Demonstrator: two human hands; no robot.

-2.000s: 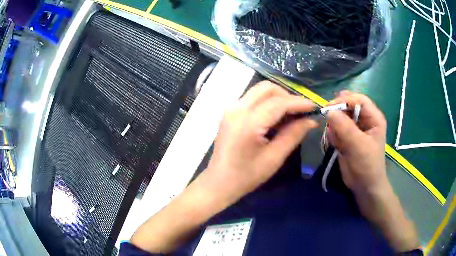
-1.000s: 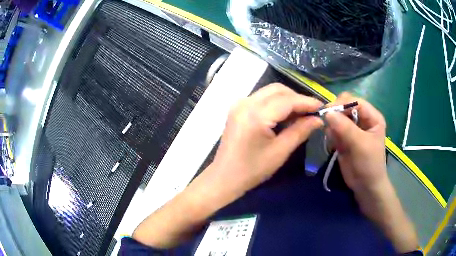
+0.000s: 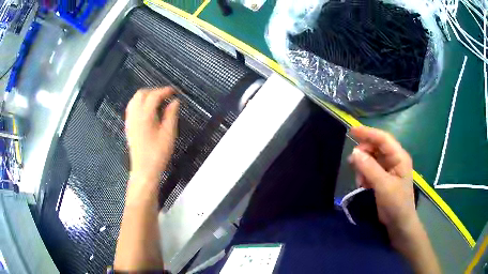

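Observation:
My left hand point(image 3: 147, 131) is over the mesh conveyor belt point(image 3: 80, 155), fingers bent down and thumb near the fingertips; whether a piece is between them cannot be seen. My right hand point(image 3: 389, 174) is above my lap, with thumb and forefinger slightly apart. A short length of white tubing point(image 3: 347, 207) trails from under its curled fingers. A small white-sleeved piece point(image 3: 103, 229) lies on the lower part of the mesh. The clear plastic bag point(image 3: 353, 101), full of black pieces point(image 3: 369, 45), stands open on the green mat.
White tubing point(image 3: 451, 120) lies in an angular bend on the green mat point(image 3: 422, 131) at the right, with more loops behind. The conveyor's pale metal frame point(image 3: 241, 144) runs between the mesh and my lap. Blue items point(image 3: 80, 16) are at the upper left. A printed card point(image 3: 251, 259) is at the bottom.
My left hand has left the right hand and moved left over the mesh. The sleeved black piece no longer shows between my hands. My right hand sits slightly lower, still with the tubing.

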